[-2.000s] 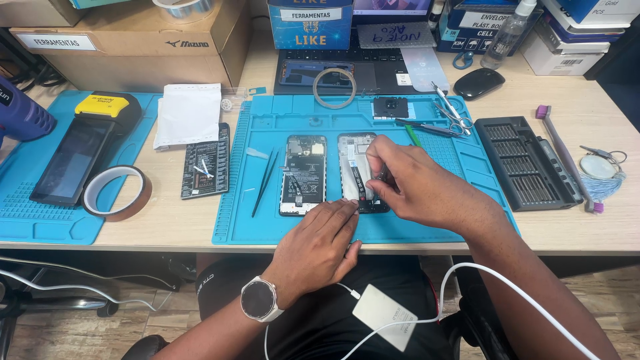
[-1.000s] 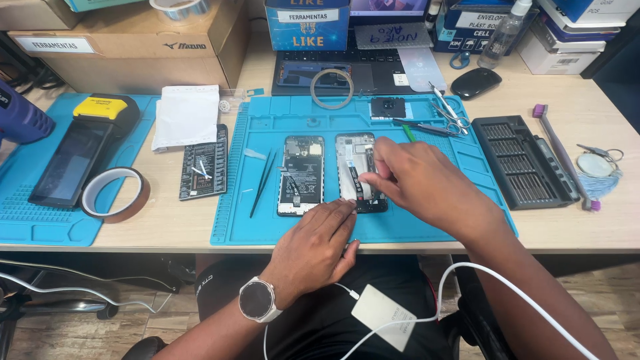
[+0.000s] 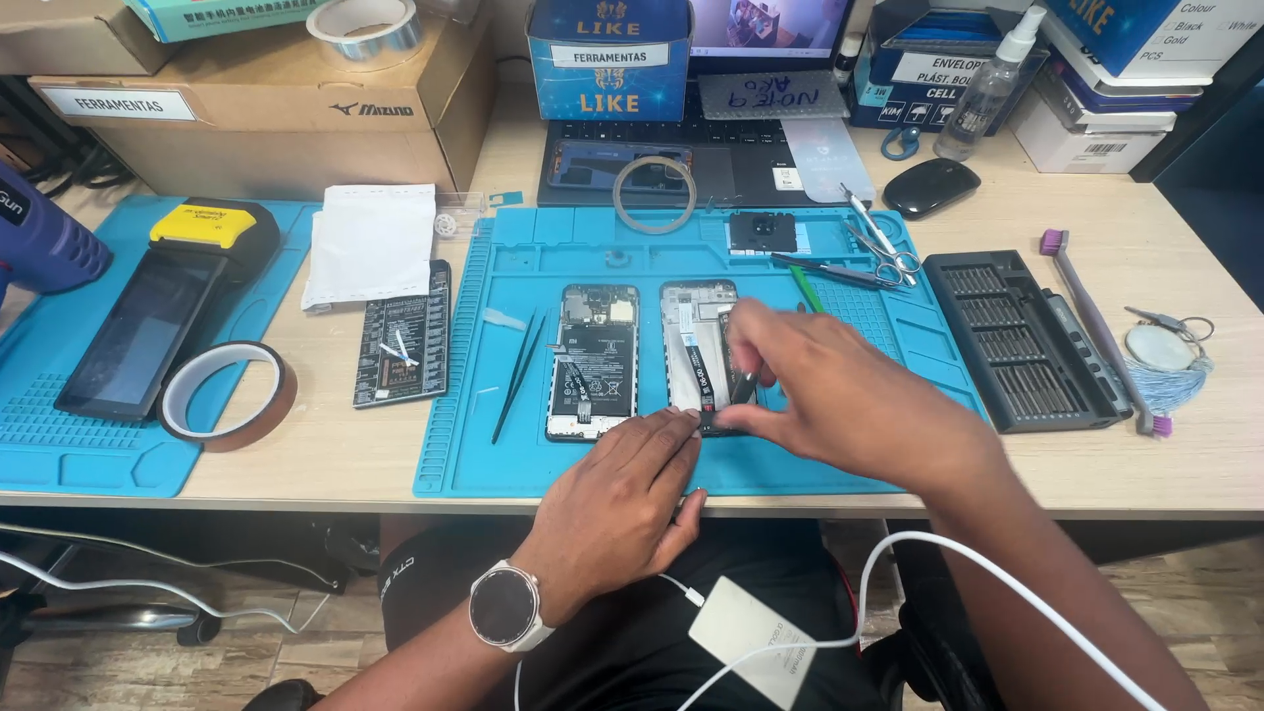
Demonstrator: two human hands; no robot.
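Two opened smartphones lie side by side on a blue silicone repair mat (image 3: 632, 474). The left phone (image 3: 597, 365) shows its black battery and a flex cable. In the right phone frame (image 3: 681, 346) a black flex cable (image 3: 700, 367) runs lengthwise. My left hand (image 3: 622, 494), with a watch on its wrist, rests its fingertips at that frame's lower edge. Above the frame's right side, my right hand (image 3: 810, 375) pinches a small dark tool (image 3: 743, 388), whose kind I cannot tell; the hand covers part of the frame. Black tweezers (image 3: 517, 377) lie left of the phones.
Scissors (image 3: 894, 259), dark tweezers (image 3: 839, 272) and a green pry tool (image 3: 805, 289) lie behind my right hand. A screwdriver bit case (image 3: 1017, 341) stands at right, brown tape (image 3: 229, 395) at left. A laptop (image 3: 721, 163) sits behind the mat; a white cable (image 3: 987, 563) loops near my right forearm.
My right hand has shifted slightly over the right phone frame, showing more of its flex cable than two seconds ago. My left hand stays at the frame's lower edge.
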